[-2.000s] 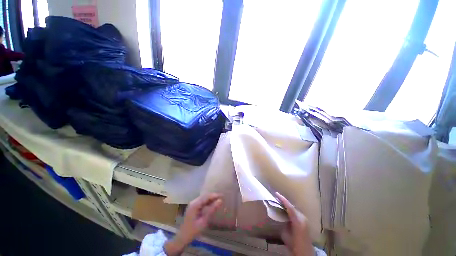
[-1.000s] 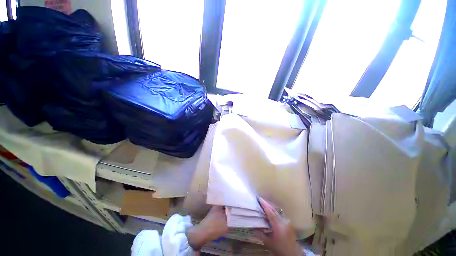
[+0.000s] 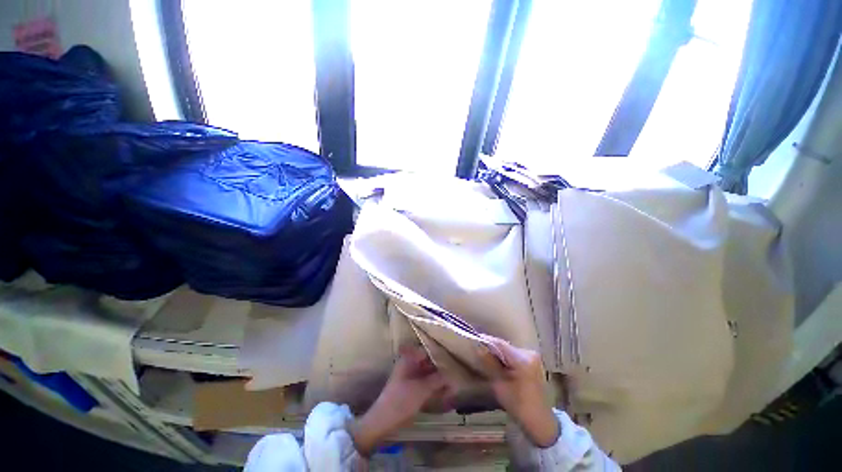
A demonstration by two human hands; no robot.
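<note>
A stack of beige panels (image 3: 443, 253) lies on the white shelf below the windows, its front edges drooping. My right hand (image 3: 519, 373) grips the front edges of several upper panels and holds them raised and folded back, with layered edges showing. My left hand (image 3: 411, 383) is at the front of the stack, under and left of the lifted edges. Its fingers are blurred and partly in shadow, so whether it holds a panel cannot be told. A second stack of beige panels (image 3: 642, 295) lies just to the right.
Shiny dark plastic-wrapped bundles (image 3: 249, 217) stand left of the stacks. Dark thin pieces (image 3: 503, 189) lie at the rear between stacks. A brown cardboard piece (image 3: 238, 406) is on the lower shelf. A blue curtain (image 3: 780, 83) hangs at the right.
The view has swung right. The panel edges, pressed together low in both hands a second ago, are now lifted and spread by my right hand. My left hand has shifted off the front edges.
</note>
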